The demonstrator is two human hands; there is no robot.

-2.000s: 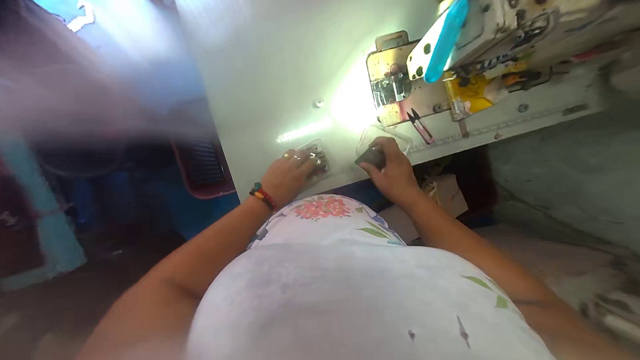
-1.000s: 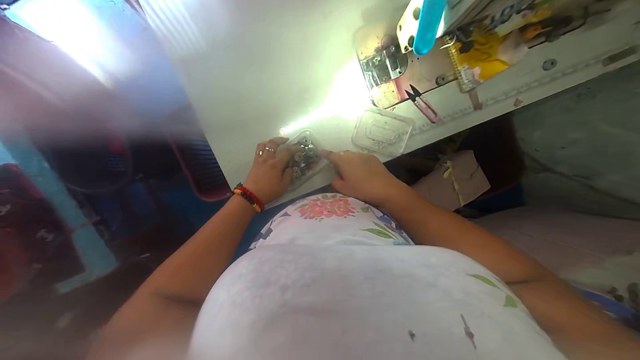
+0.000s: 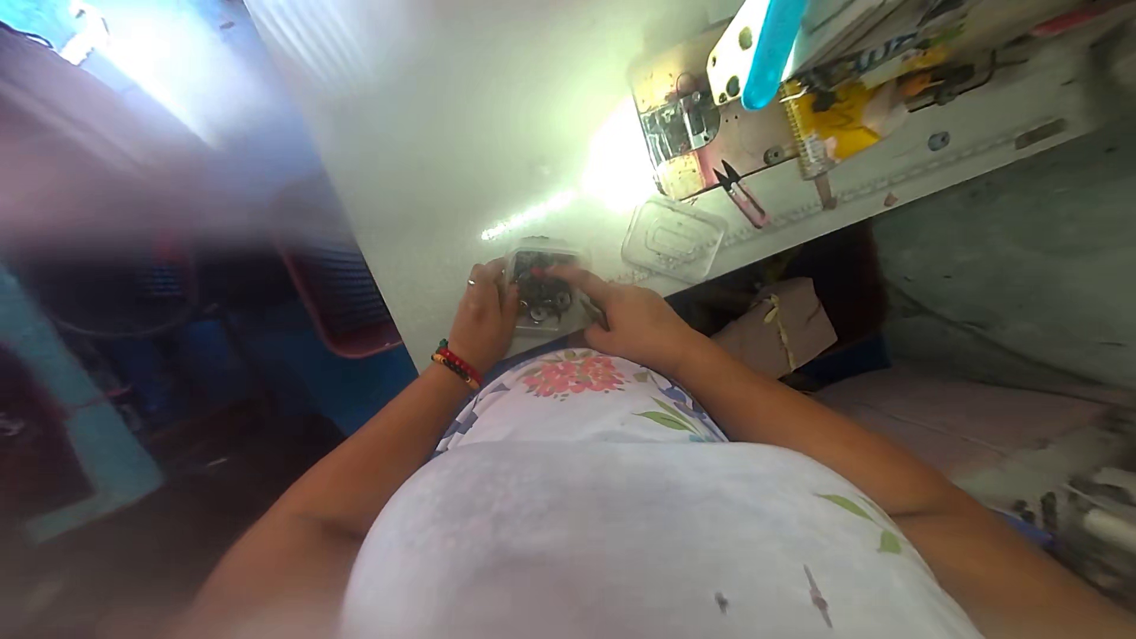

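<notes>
A clear plastic box [image 3: 543, 327] filled with small dark and metallic parts, perhaps bobbins, rests near the table's front edge. My left hand [image 3: 484, 311] grips its left side, fingers along the wall. The index finger of my right hand [image 3: 635, 324] reaches into the box among the parts; whether it pinches one is hidden. Right of the box, a clear plastic lid [image 3: 674, 240] lies flat on the table. Beyond the lid are thread snips [image 3: 744, 195] with pink handles, blades apart.
A sewing machine [image 3: 741, 53] with a blue strip stands at the upper right of the white table [image 3: 426, 177]. Its metal plate [image 3: 683, 124] is near the snips. A yellow spiral-bound item [image 3: 830, 124] lies beside it. A red plastic chair [image 3: 342, 302] is at left, a tied cardboard package [image 3: 781, 328] below.
A dark object was in my right hand two seconds ago, over by the clear lid. That hand has since moved left to the box, and the lid is now uncovered.
</notes>
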